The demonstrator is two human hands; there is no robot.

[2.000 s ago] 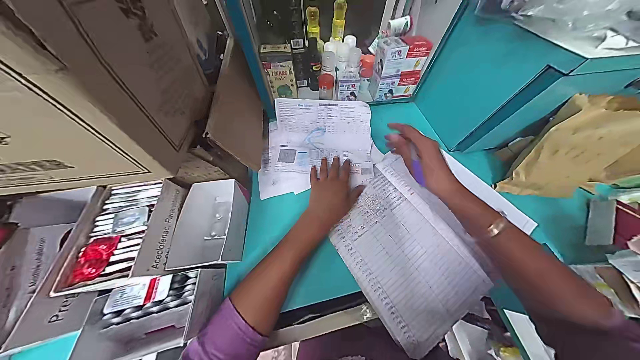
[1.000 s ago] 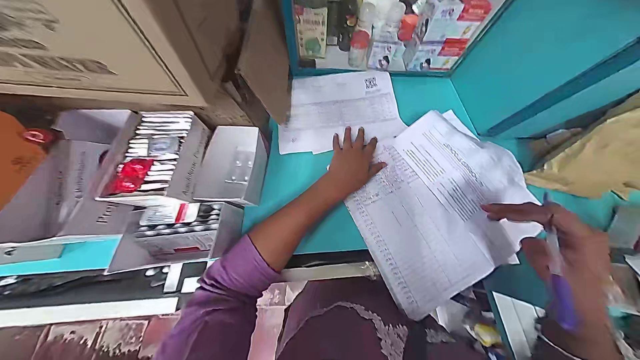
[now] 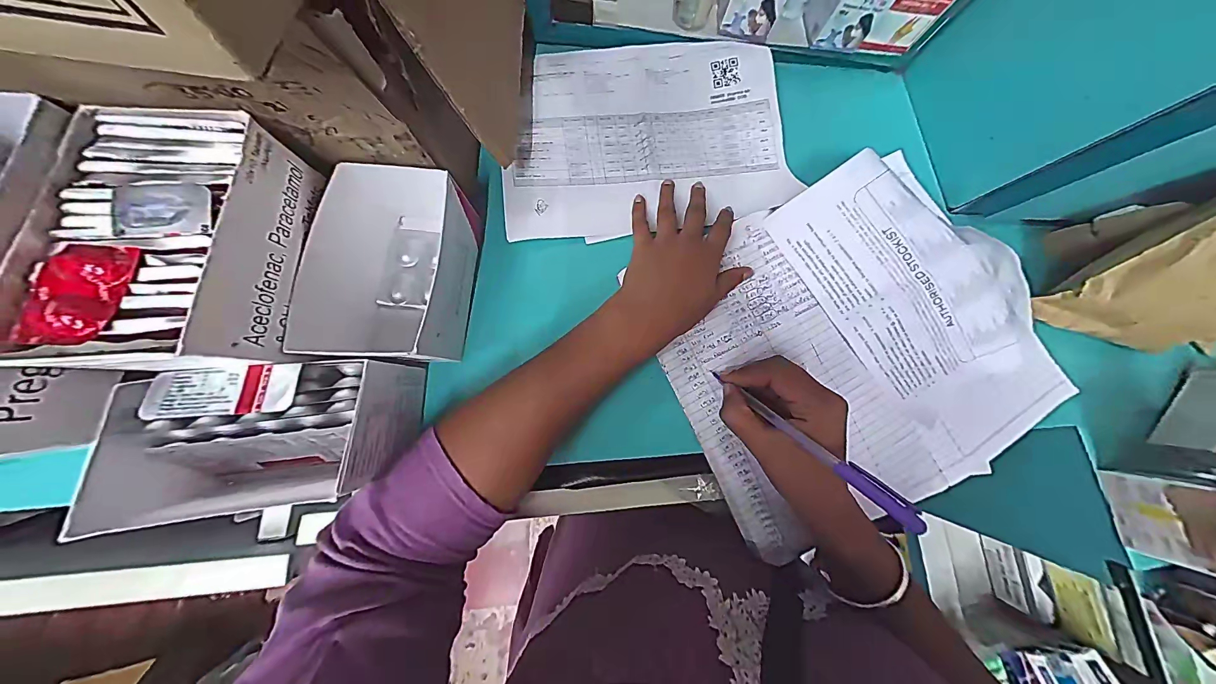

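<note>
My left hand (image 3: 679, 261) lies flat with fingers spread, across the edges of a printed sheet (image 3: 651, 142) and a lined, handwritten sheet (image 3: 703, 380). In my right hand (image 3: 788, 408) is a purple pen (image 3: 836, 465), its tip on the left part of the lined sheet. Another printed sheet (image 3: 883, 285) overlaps the lined one on the right, with more papers under it. The lower end of the lined sheet hangs over the front edge of the teal counter (image 3: 560, 361).
Open medicine boxes (image 3: 256, 237) with blister packs (image 3: 218, 391) stand at left, before cardboard cartons (image 3: 380, 123). A teal cabinet (image 3: 1064, 95) rises at back right, near brown paper (image 3: 1140, 285). Small packs (image 3: 1064, 608) sit low at right.
My right hand has moved left from the right side of the papers, and its pen now touches the lined sheet. The printed sheet at right was not on top two seconds ago.
</note>
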